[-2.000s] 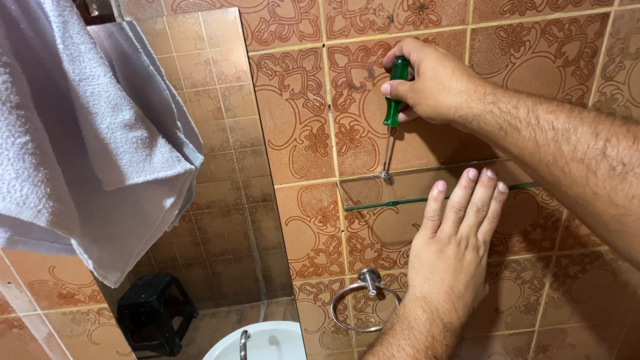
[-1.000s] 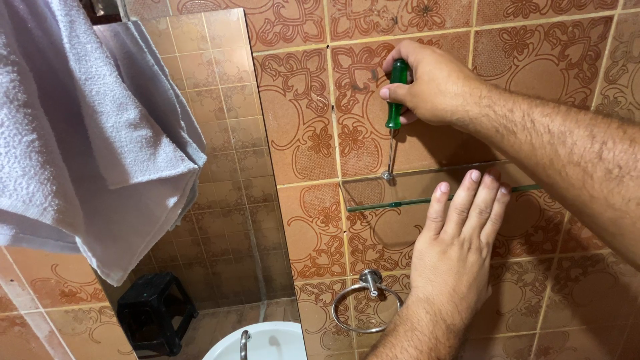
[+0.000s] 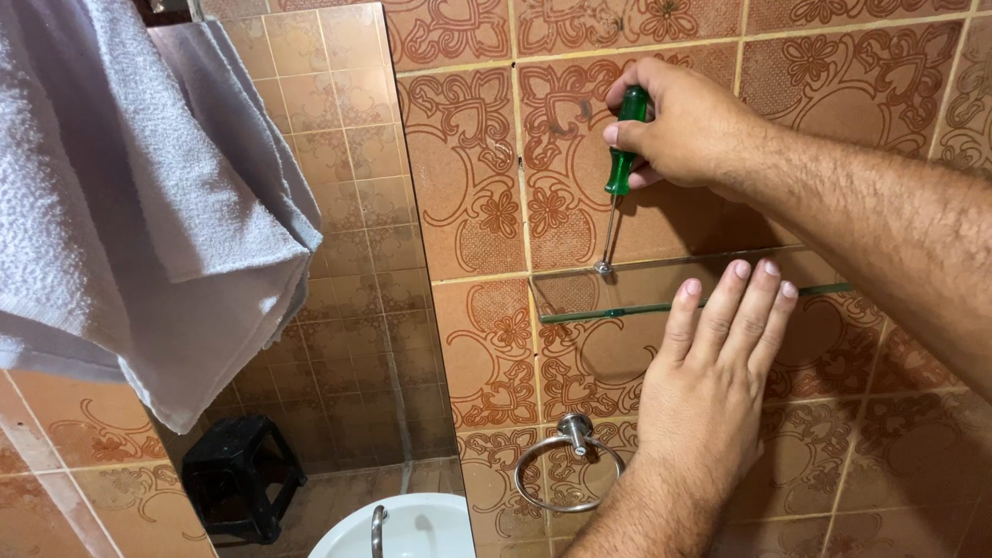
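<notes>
My right hand grips the green handle of a screwdriver. Its thin metal shaft slants down to a small metal shelf fixing at the wall, near the left end of a clear glass shelf. My left hand lies with extended fingers across the shelf's front edge, right of the screwdriver; its thumb is hidden. The right forearm covers part of the shelf's right end.
A metal towel ring is mounted below the shelf on the patterned tile wall. A pale towel hangs at left, partly before a mirror. The mirror shows a black stool. A white washbasin is at the bottom.
</notes>
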